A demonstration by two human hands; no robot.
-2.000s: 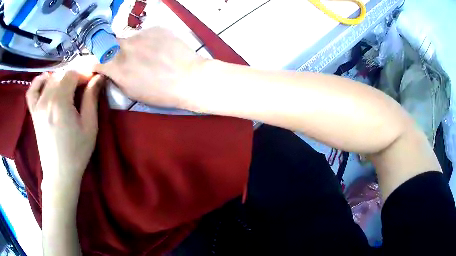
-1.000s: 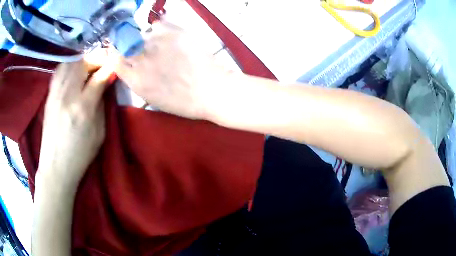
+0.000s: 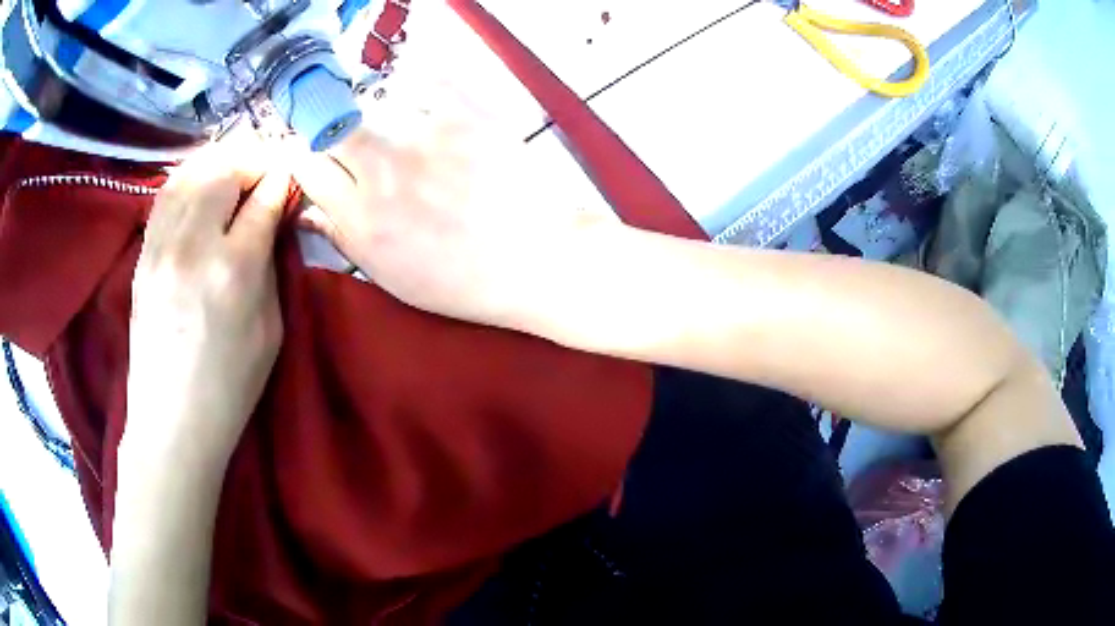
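The dark red garment piece (image 3: 452, 428) hangs from the sewing machine (image 3: 122, 61) over the table's front edge and my lap. A silver-toothed zipper (image 3: 92, 184) runs along its edge at the left. My left hand (image 3: 208, 245) grips the cloth beside the needle area, fingertips together in bright light. My right hand (image 3: 416, 196) is at the same spot, its fingertips at the cloth below the grey-blue knob (image 3: 320, 108); its grip is partly hidden and overexposed. The presser foot is hidden by glare and fingers.
A long red fabric strip (image 3: 587, 128) slants over the white table. Scissors with a yellow handle loop (image 3: 874, 73) and a red one lie at the top right. A ruler tape (image 3: 856, 147) follows the table edge. Grey cloth (image 3: 1039, 232) and pink plastic (image 3: 899, 501) are at the right.
Both hands stay at the needle area. Since the oldest frame, the whole view has shifted, so machine, hands and scissors sit further right. The zipper teeth show over a longer stretch.
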